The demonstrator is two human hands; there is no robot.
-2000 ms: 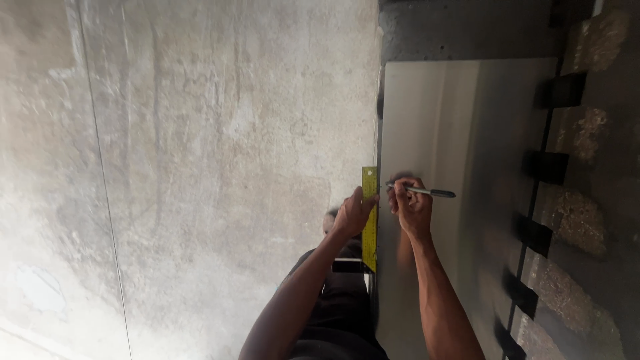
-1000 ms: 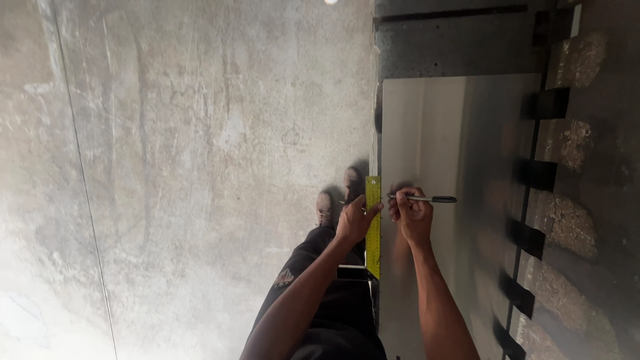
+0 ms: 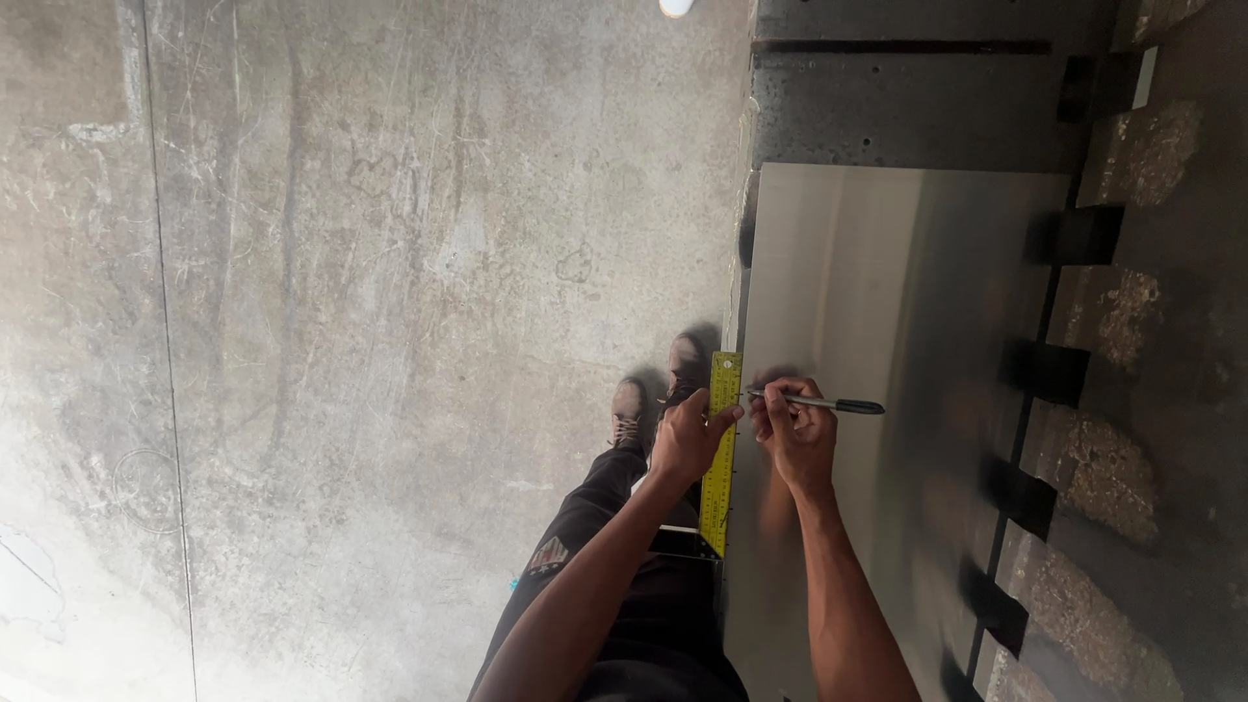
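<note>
A yellow graduated blade of a try square (image 3: 721,458) lies along the left edge of a smooth sheet of metal (image 3: 858,292); its dark stock is at the lower end. My left hand (image 3: 685,439) grips the blade near its upper part, thumb on top. Several short dark marks show along the sheet's edge beside the blade. My right hand (image 3: 799,429) holds a marker pen (image 3: 829,403), its tip pointing left toward the blade and the sheet's edge. Whether the tip touches the metal I cannot tell. The hand is reflected in the sheet.
The sheet rests on a dark machine bed (image 3: 907,107) with a slot across it. Several black blocks (image 3: 1048,373) line its right side. My shoes (image 3: 631,409) stand on the concrete floor (image 3: 390,341) at the left. A small white object (image 3: 676,7) is at the top edge.
The view has shifted, bringing my shoes and more of the machine bed into sight. Both hands keep nearly the same place against the sheet's edge, still with the square and the pen.
</note>
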